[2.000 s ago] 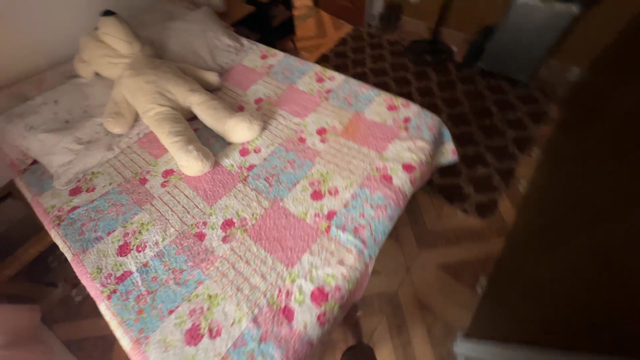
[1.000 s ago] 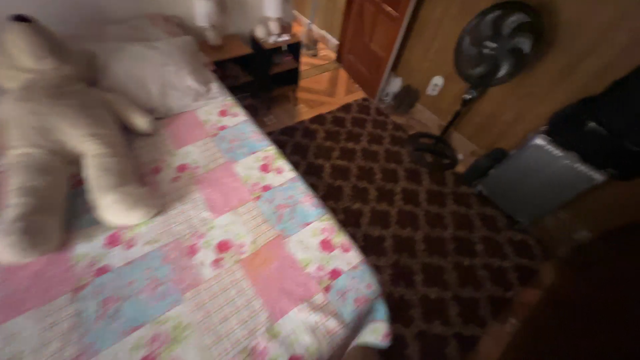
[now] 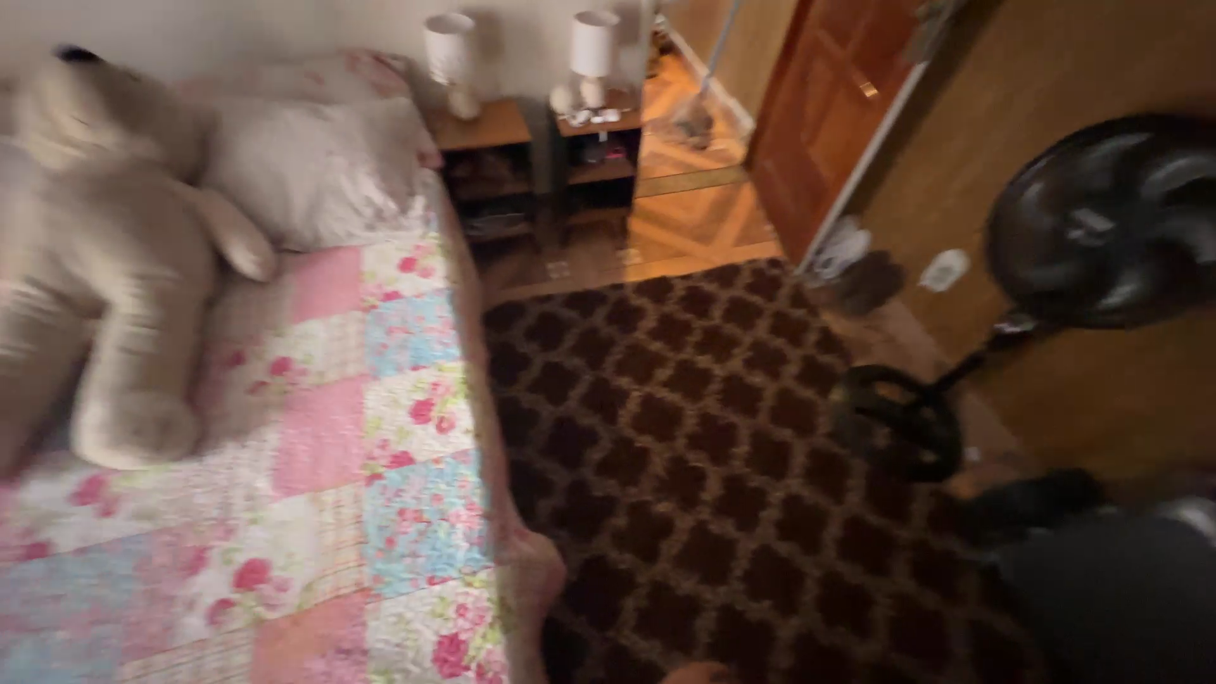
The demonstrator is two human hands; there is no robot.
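Neither my left hand nor my right hand can be made out in the head view. A patchwork quilt (image 3: 323,437) in pink, blue and floral squares covers the bed on the left. On it lies a large cream plush bear (image 3: 123,247), its head toward the wall. Beside the bear's head rests a pale pillow (image 3: 304,171). A small skin-toned shape, too cut off to identify, shows at the bottom edge.
A dark patterned rug (image 3: 684,456) lies beside the bed. Two small shelf units (image 3: 484,128) with white lamps (image 3: 594,47) stand at the wall. A reddish wooden door (image 3: 836,95) stands open. On the right are a black pedestal fan (image 3: 1102,228) and a dark grey object (image 3: 1111,598).
The view has swung right and toward the doorway, bringing in the lamps, the door and the fan. No object has plainly moved.
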